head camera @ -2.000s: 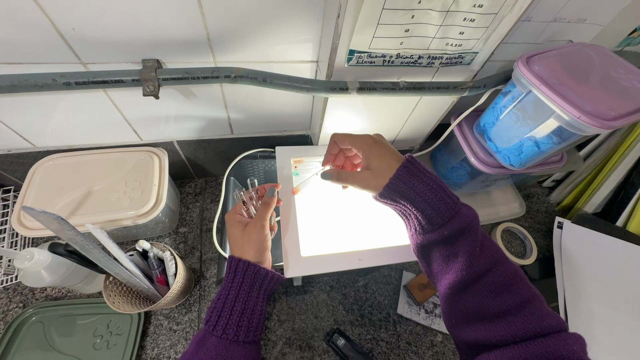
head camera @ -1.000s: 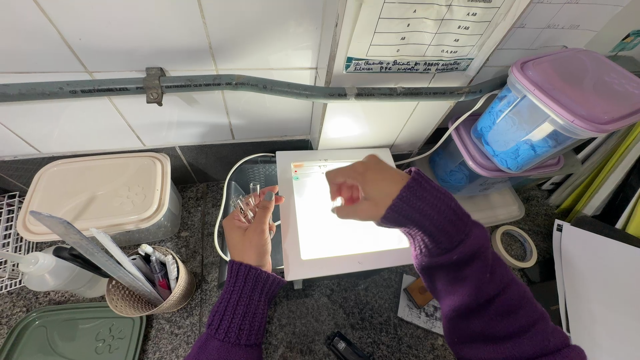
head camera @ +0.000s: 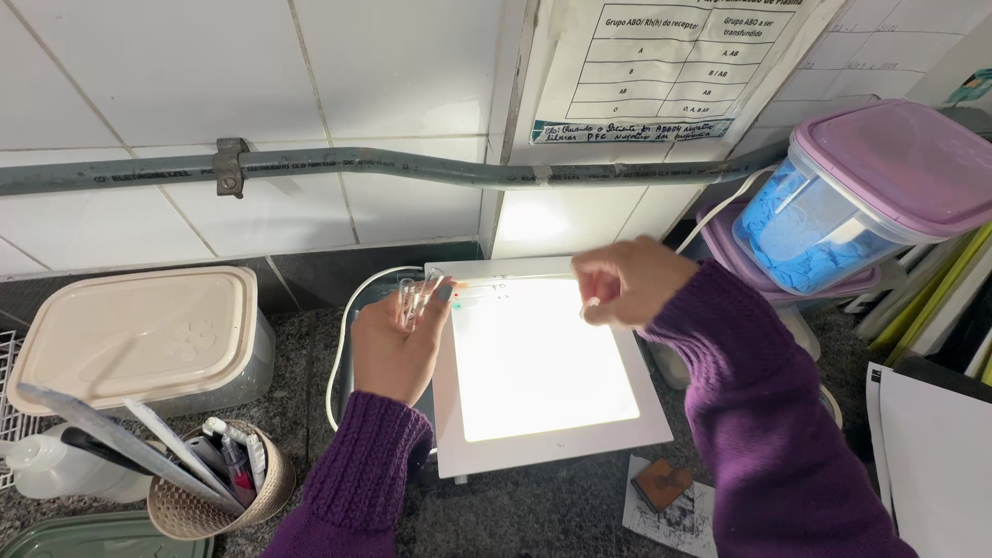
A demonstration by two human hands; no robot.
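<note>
My left hand (head camera: 403, 337) holds several small glass test tubes (head camera: 416, 301) upright between thumb and fingers, beside the left edge of a lit white light box (head camera: 550, 372). Small handwritten marks and red and green dots show near the box's upper left corner. Over its upper right part is my right hand (head camera: 632, 283), blurred, its fingers curled and thumb against them. A small pale tip shows between these fingers; what it belongs to cannot be told. Part of a clear tray lies behind my left hand.
A lidded plastic box (head camera: 139, 333) and a woven cup of pens (head camera: 225, 480) stand at left. At right are a purple-lidded container with blue contents (head camera: 806, 225), folders and paper sheets (head camera: 938, 457). A wooden stamp (head camera: 661, 484) lies on paper in front. A grey conduit (head camera: 434, 167) crosses the wall.
My right hand has moved right, from the light box's upper left part to its upper right. My left hand still holds the tubes, now nearer the box's upper left corner.
</note>
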